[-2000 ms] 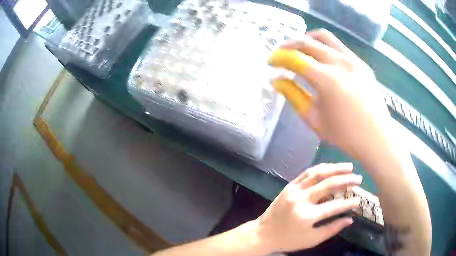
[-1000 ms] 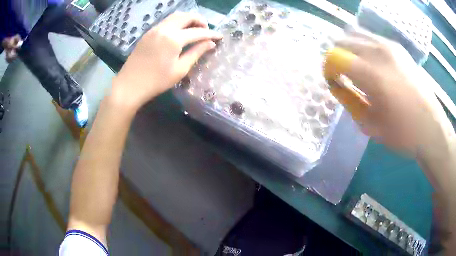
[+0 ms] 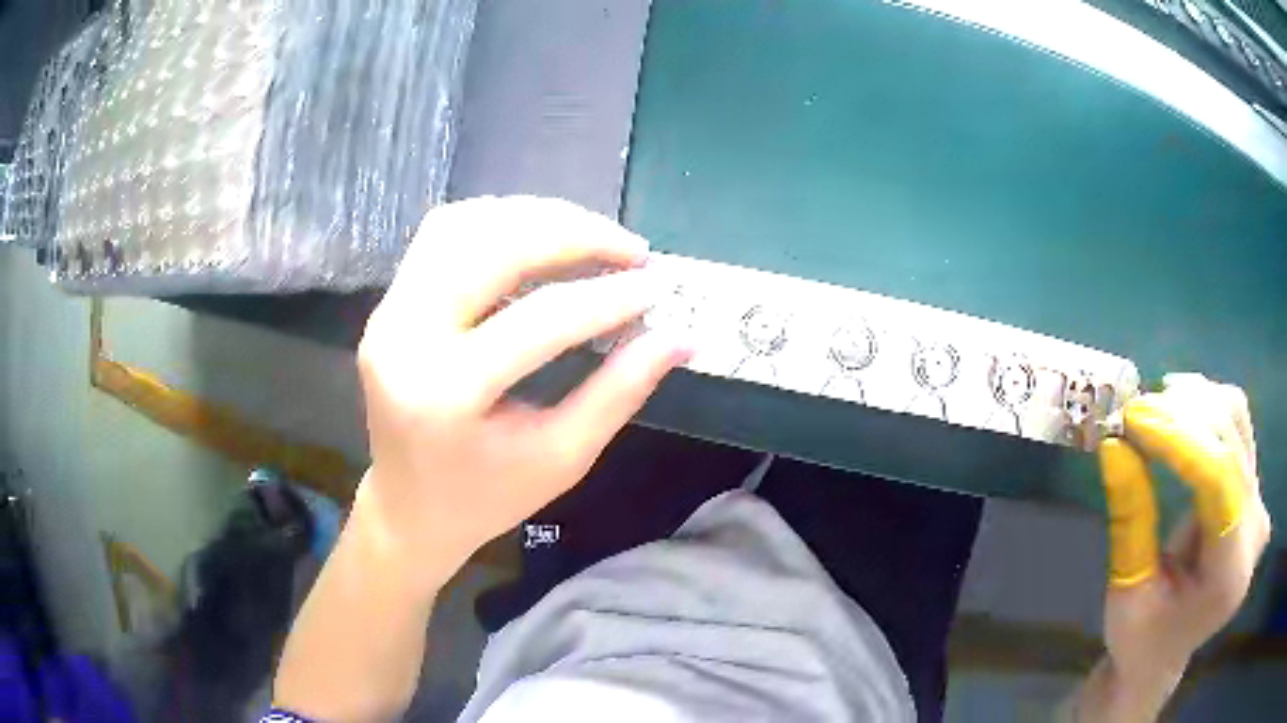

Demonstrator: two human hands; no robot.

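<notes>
A long white strip (image 3: 891, 349) with a row of printed circular outlines lies near the front edge of the green surface. My left hand (image 3: 494, 367) grips its left part, with the fingers on top and the thumb at the near edge, hiding that end. My right hand (image 3: 1186, 494) wears yellow finger cots on thumb and index finger. Their tips meet at the strip's right end around a small pale part, mostly hidden. A small metallic-looking component (image 3: 1081, 401) shows on the strip beside these fingertips.
A thick stack of clear plastic trays (image 3: 212, 156) stands at the upper left on a grey board (image 3: 544, 106). A pale rail (image 3: 1101, 50) curves along the upper right. My lap in grey cloth (image 3: 692, 622) is below the bench edge. A blurred foot (image 3: 318, 523) shows at lower left.
The view has turned toward the strip. Both hands have left the tray stack; my left hand has come to the strip's left part and my right hand to its right end.
</notes>
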